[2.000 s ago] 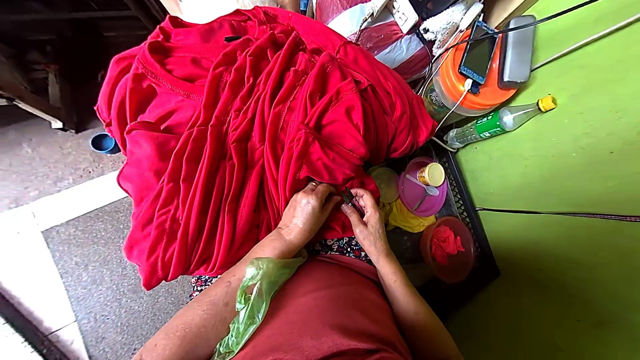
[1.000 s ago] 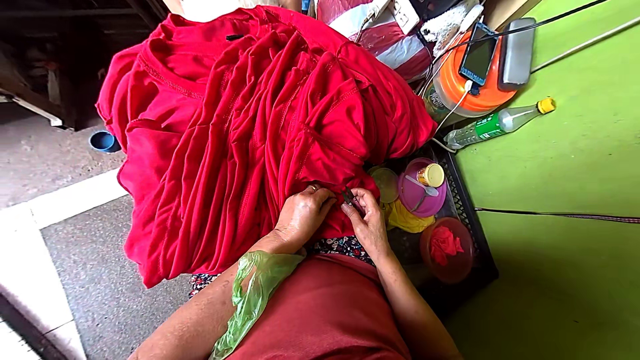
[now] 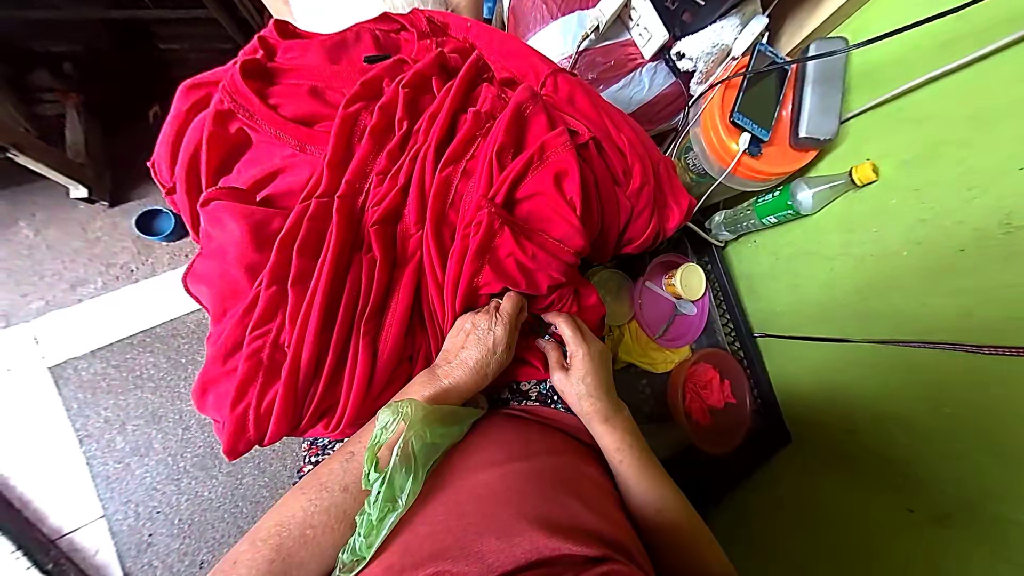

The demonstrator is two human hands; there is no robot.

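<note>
A large heap of red knit fabric with overlocked seams [image 3: 384, 240] lies over my lap. My left hand [image 3: 482, 344] grips the near edge of the cloth, its thumb and forefinger closed together; a ring shows on one finger. A green plastic bag [image 3: 408, 464] is looped round my left wrist. Just to the right, my right hand [image 3: 580, 364] is at the same edge with its fingers curled and a gap between thumb and forefinger. Something small and dark is by its fingertips, too unclear to name. A small black item [image 3: 376, 58] lies on top of the heap.
At the right, a black plastic crate [image 3: 740, 344] holds a purple dish [image 3: 690, 324], a yellow cloth [image 3: 644, 348] and a reddish bowl [image 3: 680, 400]. Beyond are a plastic bottle [image 3: 804, 196], an orange-lidded tub [image 3: 724, 152], a phone [image 3: 760, 92] and cables. A blue cup [image 3: 160, 225] stands on the floor.
The fingers of my right hand have parted slightly from the dark bit they were pinching beside my left hand. My left hand stays at the cloth edge.
</note>
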